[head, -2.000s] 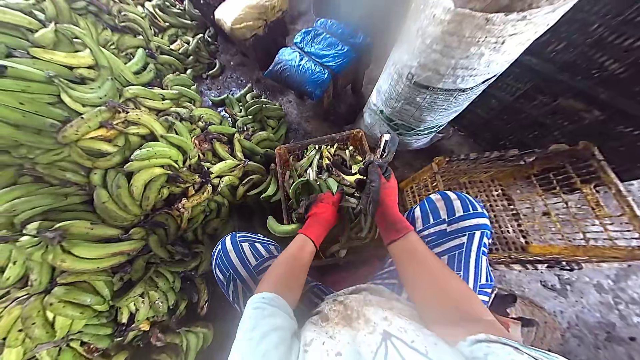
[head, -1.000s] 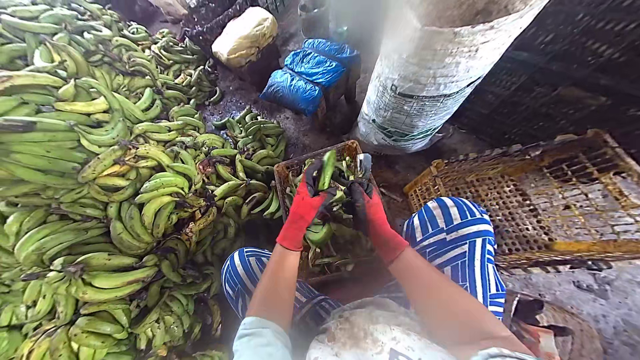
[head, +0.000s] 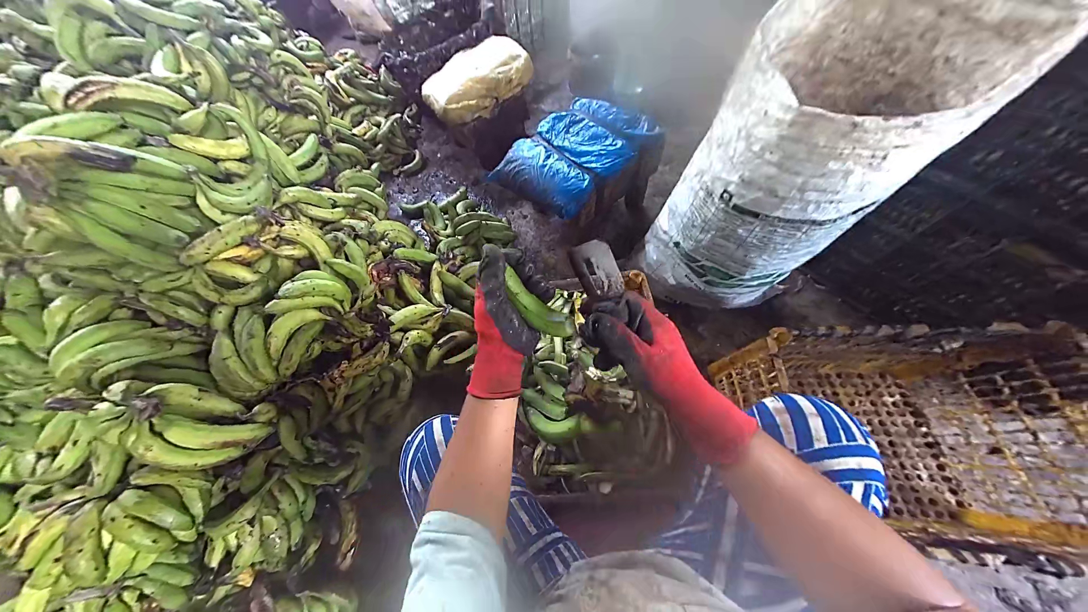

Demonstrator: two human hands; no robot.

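My left hand (head: 503, 327), in a red glove with a dark palm, holds a green plantain (head: 537, 304) over a crate between my knees. My right hand (head: 659, 357), gloved alike, grips a tool with a broad flat metal blade (head: 597, 269) that points up and away; its handle is hidden in my fist. The blade is just right of the plantain and does not plainly touch it. Below both hands, green plantains and cut pieces (head: 557, 416) lie in the crate (head: 637, 285), whose rim shows at the far right corner.
A large heap of green plantain bunches (head: 195, 340) fills the left. Ahead stand blue plastic-covered bundles (head: 586, 149) and a yellowish wrapped bundle (head: 478, 78). A tall white woven sack (head: 765, 178) stands at the upper right, with a yellow plastic crate (head: 901, 425) by my right knee.
Two seconds ago both hands were low in the crate; one second ago my left hand had a plantain raised. Now the plantain is tilted toward the right hand, and the blade shows clearly.
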